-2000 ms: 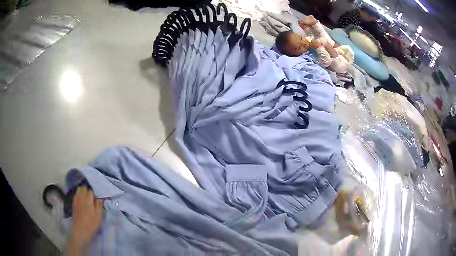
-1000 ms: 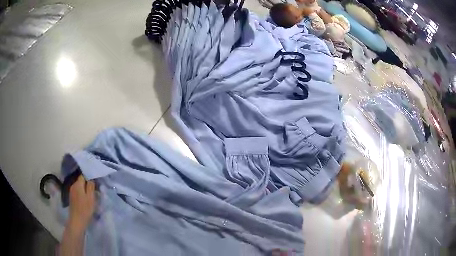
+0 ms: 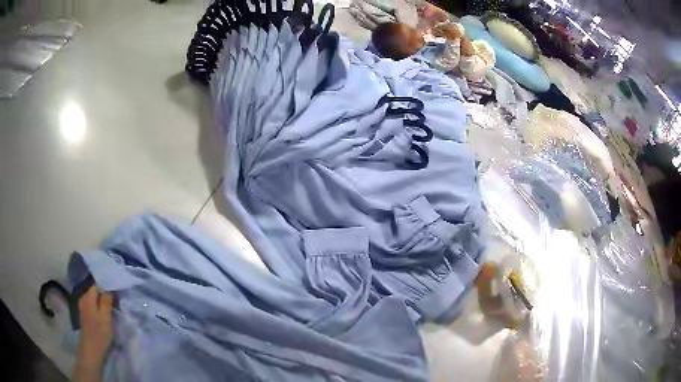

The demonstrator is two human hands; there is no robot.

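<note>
A light blue shirt (image 3: 246, 321) lies spread across the front of the table. Its collar (image 3: 101, 270) is at the left, with a black hanger hook (image 3: 52, 297) sticking out. My left hand (image 3: 95, 321) is at the collar opening, its fingers closed on the shirt beside the hook; the fingertips are hidden in the cloth. My right hand is not in view. A pile of light blue shirts (image 3: 351, 179) lies beyond, with a gathered cuff (image 3: 336, 242) facing me. Several loose black hooks (image 3: 418, 138) lie on the pile.
A row of black hanger hooks (image 3: 205, 48) edges the pile. A baby (image 3: 448, 48) lies beyond it, near a light blue ring cushion (image 3: 511, 60). Shiny clear plastic bags (image 3: 567, 283) lie right, beside a yellow-brown round item (image 3: 515, 287). Another plastic stack (image 3: 33, 52) is far left.
The view has shifted, so the table's things sit further left. The front shirt's lower part is spread a little flatter. My left hand stays at the collar.
</note>
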